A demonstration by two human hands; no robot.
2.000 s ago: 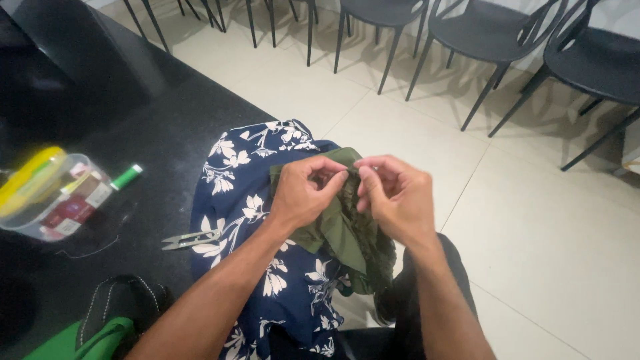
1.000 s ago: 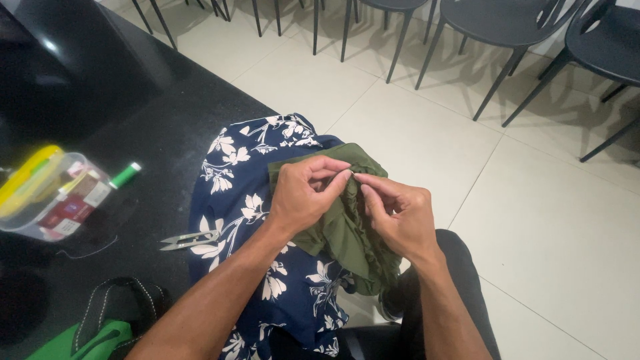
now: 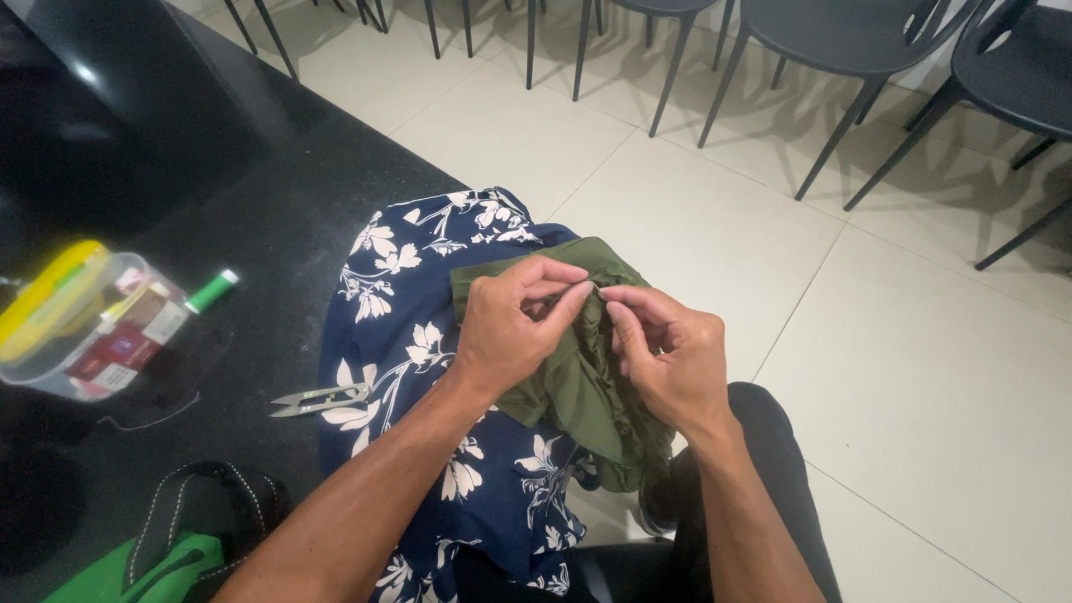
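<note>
My left hand (image 3: pixel 523 314) pinches a tiny pale item, perhaps a thread or needle, at its fingertips; it is too small to tell which. My right hand (image 3: pixel 666 352) has its thumb and forefinger close by, almost meeting the left fingertips; whether it holds anything is unclear. Under both hands lies gathered olive-green fabric (image 3: pixel 578 385). Beneath that, navy cloth with white flowers (image 3: pixel 394 293) drapes over the table edge and my lap. Thread snips (image 3: pixel 322 400) rest at the cloth's left edge, blades pointing left.
On the black table (image 3: pixel 276 209) are a clear plastic box (image 3: pixel 126 335) with a yellow lid, a green-and-white marker or spool (image 3: pixel 213 291), and a loose thread (image 3: pixel 155 423). A green bag (image 3: pixel 159 561) with black handles lies at lower left. Several black chairs (image 3: pixel 846 42) stand beyond on the tiled floor.
My fingertips stay close together above the green fabric; the right thumb and forefinger have shifted slightly. The snips and box have not moved.
</note>
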